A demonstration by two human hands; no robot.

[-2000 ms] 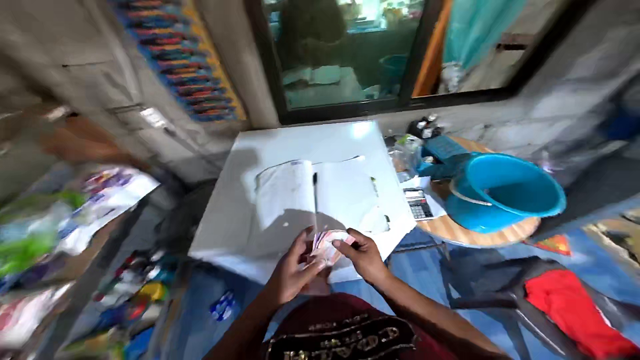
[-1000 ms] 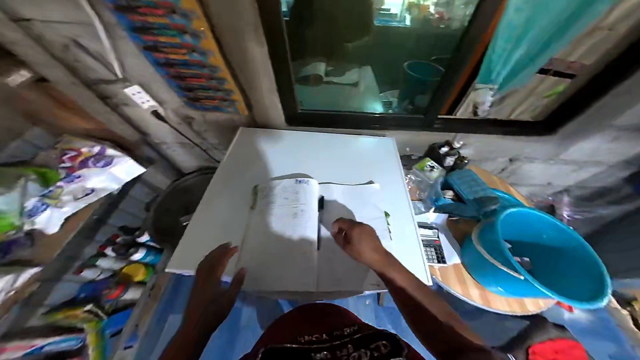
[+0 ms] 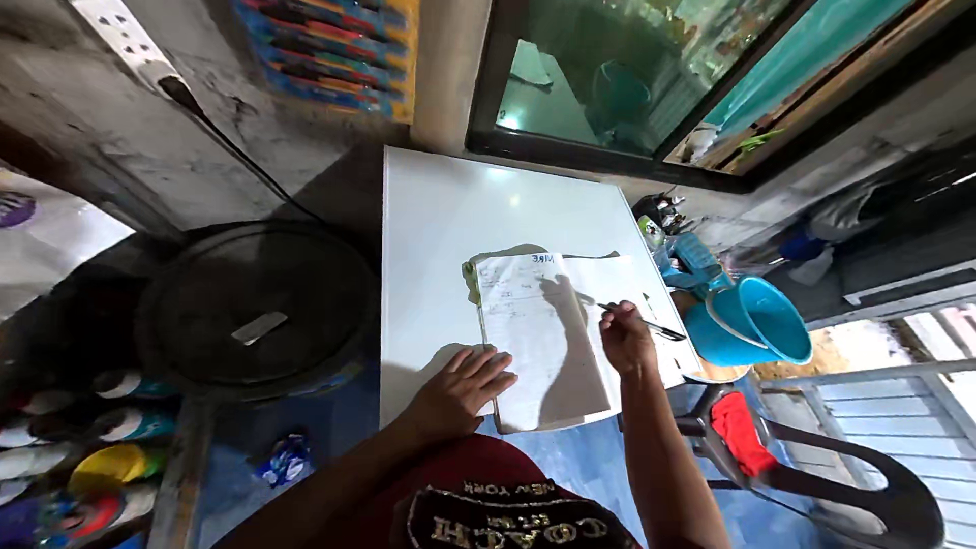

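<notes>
An open notebook (image 3: 526, 343) with handwriting on its left page lies on the white table (image 3: 442, 229). My left hand (image 3: 461, 389) rests flat with spread fingers across the notebook's left edge and the tabletop. A pen (image 3: 659, 329) is held in my right hand (image 3: 627, 335), above the right page, with one end pointing up and left. The hand and pen cast a shadow over the pages. Whether the pen touches the paper cannot be told.
A blue bucket (image 3: 751, 320) stands right of the table, beside a blue plastic basket (image 3: 690, 259). A dark round lid (image 3: 259, 305) is at the left. Behind are a framed window (image 3: 579, 84) and a power strip (image 3: 130, 38). A plastic chair (image 3: 846, 488) holds red cloth (image 3: 740, 435).
The folded paper pieces held in both hands two seconds ago are no longer in them. My right hand has picked up the pen, and my left hand has come down on the notebook's edge.
</notes>
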